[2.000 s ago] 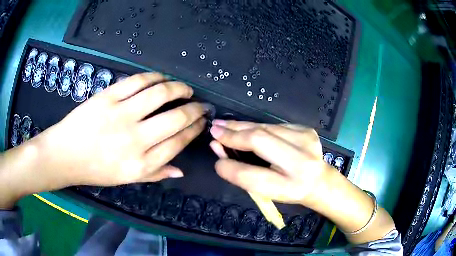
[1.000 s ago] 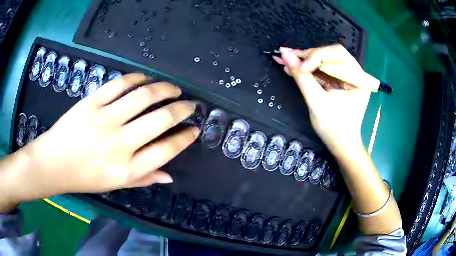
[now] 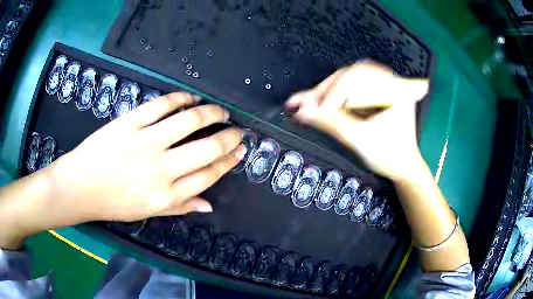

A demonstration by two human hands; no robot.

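The black parts tray (image 3: 304,233) holds two rows of glossy oval housings (image 3: 287,173). My left hand (image 3: 140,157) lies palm down over the tray. Its fingertips touch or rest beside a housing in the upper row, its thumb stands apart, and it hides several housings. My right hand (image 3: 356,117), blurred, is over the near edge of the loose-parts tray (image 3: 228,61), holding the pen-sized pick-up tool (image 3: 416,89). The thin tip is blurred near the fingertips, and I cannot tell whether it carries a ring.
Pale small rings (image 3: 248,81) and many dark ones lie scattered in the loose-parts tray beyond. The green mat (image 3: 453,117) surrounds both trays, with yellow tape lines (image 3: 79,246). A long black strip (image 3: 497,193) runs along the right side. My grey sleeves show at the bottom.
My right hand moved from the upper-row housings out over the loose rings, then back toward the parts tray, still with the tool. My left hand stayed nearly in place. The view shifted slightly.
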